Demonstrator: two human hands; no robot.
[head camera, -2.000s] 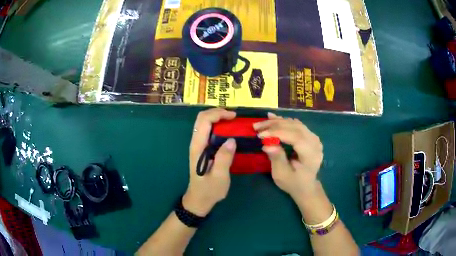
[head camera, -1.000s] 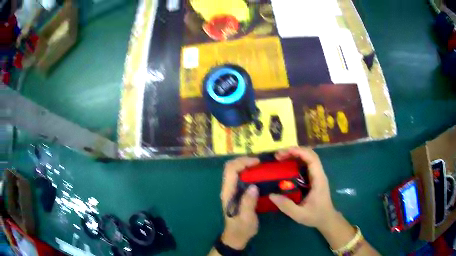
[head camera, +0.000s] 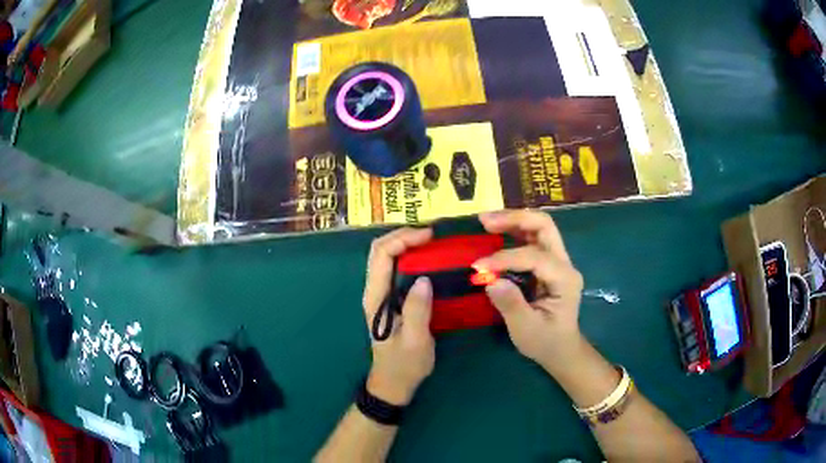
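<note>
A red Bluetooth speaker (head camera: 452, 255) with a black control strip lies between my two bare hands, in front of the cardboard. My left hand (head camera: 401, 312) holds its left end, thumb on the black strip; a black strap loop hangs there. My right hand (head camera: 538, 288) holds the right end, its thumb and a finger at a tiny glowing red piece (head camera: 483, 275), perhaps a test USB flash drive, at the strip. A dark blue speaker (head camera: 379, 136) stands on the cardboard work mat (head camera: 580, 136), its ring lit pink.
A red tester (head camera: 711, 323) with a lit screen and an open carton (head camera: 763, 303) with a phone are at right. Black coiled cables (head camera: 220, 372) and shiny scraps (head camera: 109, 344) lie at lower left. A pale metal post (head camera: 81, 194) crosses the left side.
The view has shifted about. The blue speaker's ring went from pink to blue and back to pink. My right fingers have come to the small red piece, which now glows.
</note>
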